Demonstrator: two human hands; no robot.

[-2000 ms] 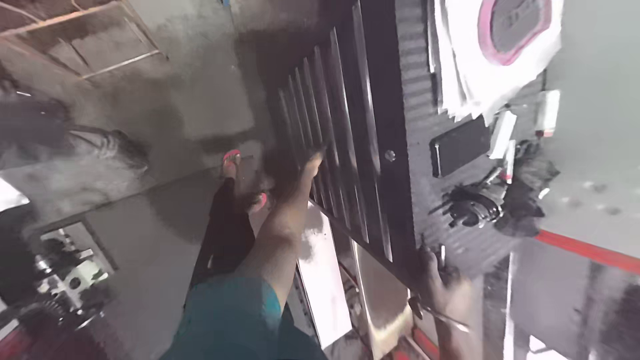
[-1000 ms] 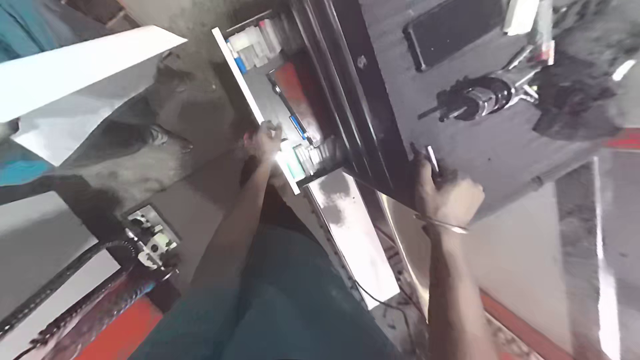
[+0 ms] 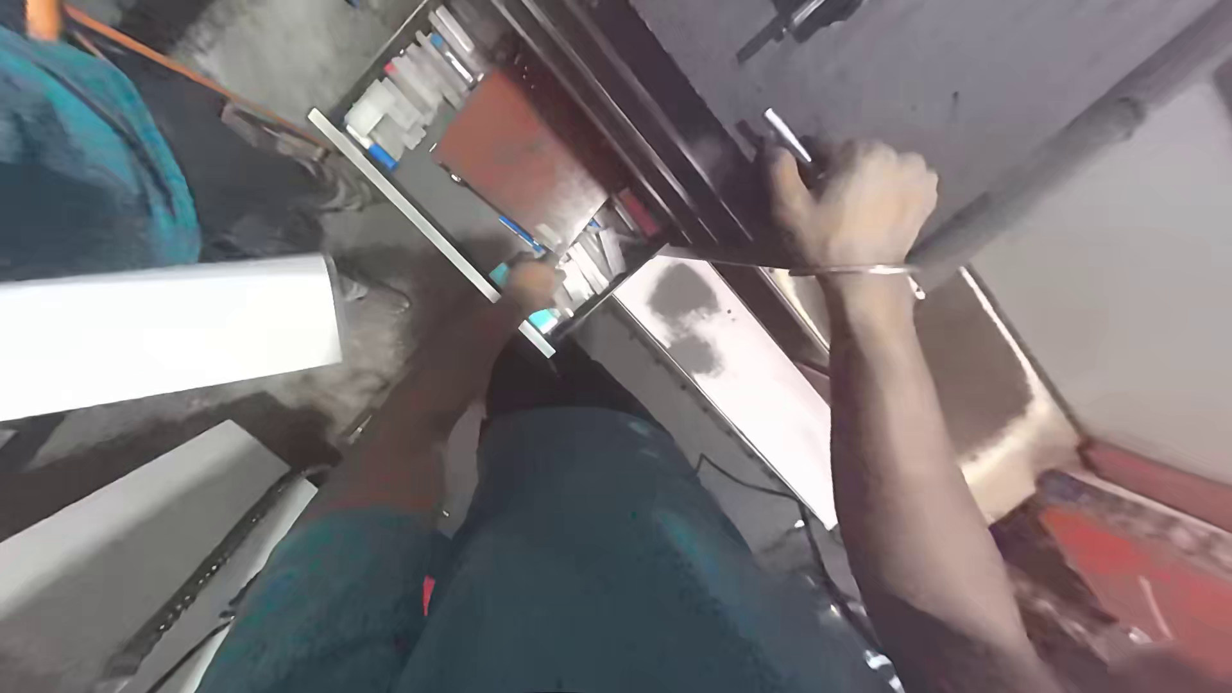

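My left hand (image 3: 532, 284) is at the near corner of a pulled-out drawer (image 3: 404, 207), over small packets by its front panel; whether its fingers grip something cannot be made out. Inside the drawer lie a reddish-brown flat case (image 3: 525, 144), several small white boxes (image 3: 395, 106) and a blue pen-like item (image 3: 520, 232). My right hand (image 3: 852, 202), with a metal bangle at its wrist, rests on the dark cabinet top (image 3: 924, 58), closed around a slim tool with a bright metal end (image 3: 787, 133).
A person in a teal garment (image 3: 87, 164) is at the upper left, beside a white panel (image 3: 173, 332). A stained white metal surface (image 3: 731, 375) lies below the cabinet, with a dark cable (image 3: 751, 481) near it. Part of a dark tool (image 3: 794, 24) shows on the cabinet top.
Two seconds ago the drawers were closed and my left hand was at their fronts; one drawer is now out, with my left hand at it. The view has shifted closer to the drawer.
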